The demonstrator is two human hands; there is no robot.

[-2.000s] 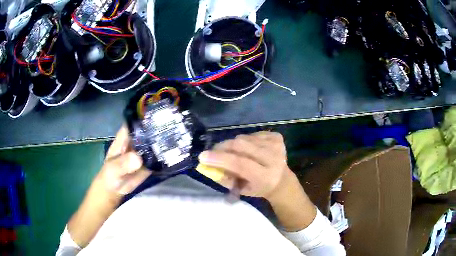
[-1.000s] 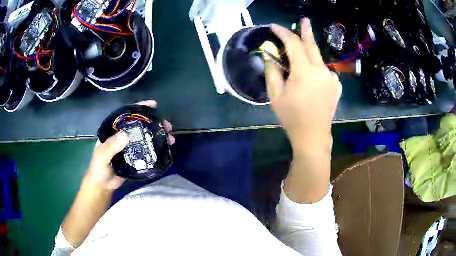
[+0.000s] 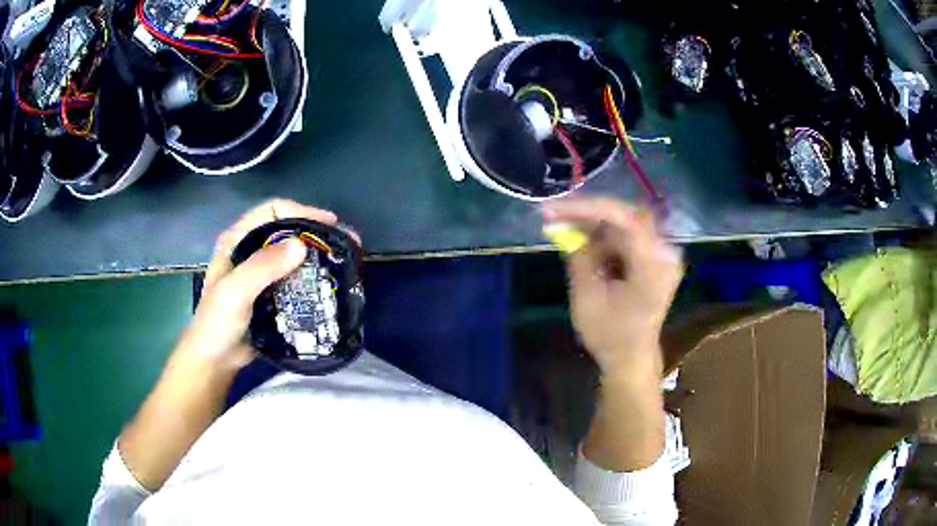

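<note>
My left hand (image 3: 228, 293) holds a black front shell (image 3: 354, 298) with a circuit board (image 3: 306, 308) facing up, thumb on the board's upper end beside coloured leads. My right hand (image 3: 616, 272) is blurred, just below the open camera housing, with a yellow patch at a fingertip; whether it grips a lead is unclear. The camera housing (image 3: 498, 123) lies on the bench, its black inside up and its white bracket arm (image 3: 426, 98) to the upper left. Red and yellow leads (image 3: 614, 118) run out over its right rim towards my right hand. A thin pale lead (image 3: 642, 139) sticks out right.
Housings (image 3: 277, 113) with boards and coloured wires lie in a row at the left of the bench (image 3: 411, 211). Black shells with boards (image 3: 807, 154) are piled at the right. Below the bench are an open carton (image 3: 765, 401) and a yellow-green cloth item (image 3: 886, 318).
My right hand has moved from inside the housing down towards the bench's front edge. The leads now hang over the housing's right rim. My left hand still holds the black shell, shifted slightly right.
</note>
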